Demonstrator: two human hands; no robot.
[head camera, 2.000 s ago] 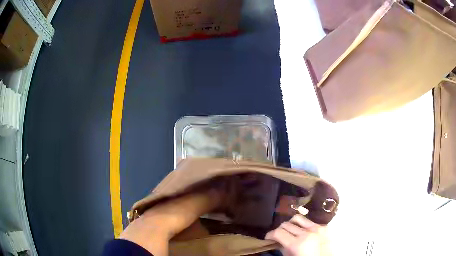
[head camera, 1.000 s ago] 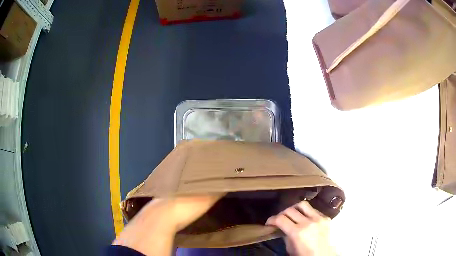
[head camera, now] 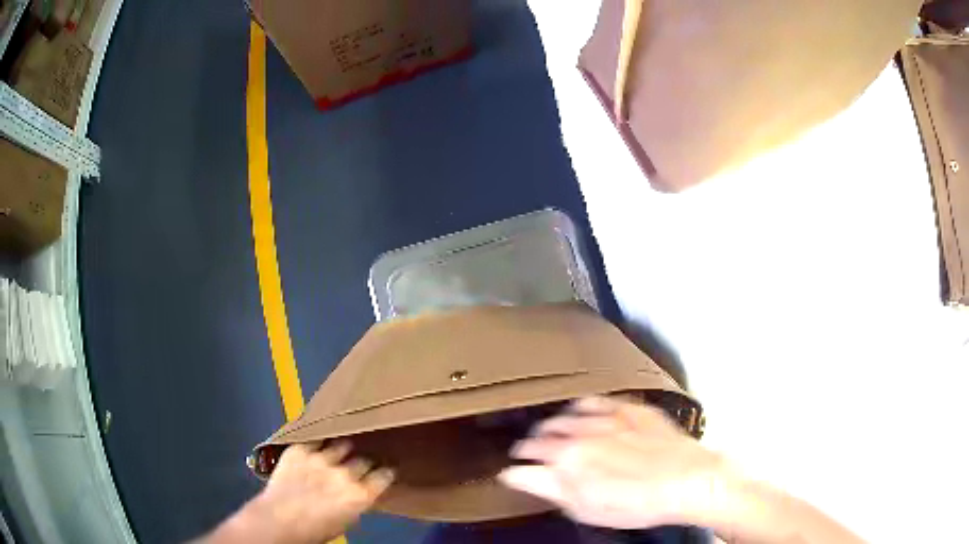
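A brown handbag (head camera: 499, 345) with a small gold stud on its front is held open, mouth up, close in front of me. My left hand (head camera: 324, 483) is at the left part of the mouth, its fingers curled over the near rim. My right hand (head camera: 606, 457) is over the right part of the mouth, blurred, fingers spread and pointing into the opening. The dark inside is mostly hidden, so I cannot tell what it holds. Small metal parts show at both corners.
A clear plastic bin (head camera: 478, 260) is on the dark floor beyond the bag. A cardboard carton (head camera: 367, 48) stands further off, by a yellow line (head camera: 268, 266). The white table (head camera: 765, 351) on the right bears brown bags (head camera: 744, 85). Shelving (head camera: 80, 319) runs along the left.
My left hand has drawn back out of the bag's depth to its left rim. My right hand has moved from the right corner inward over the mouth. The view has turned and shifted.
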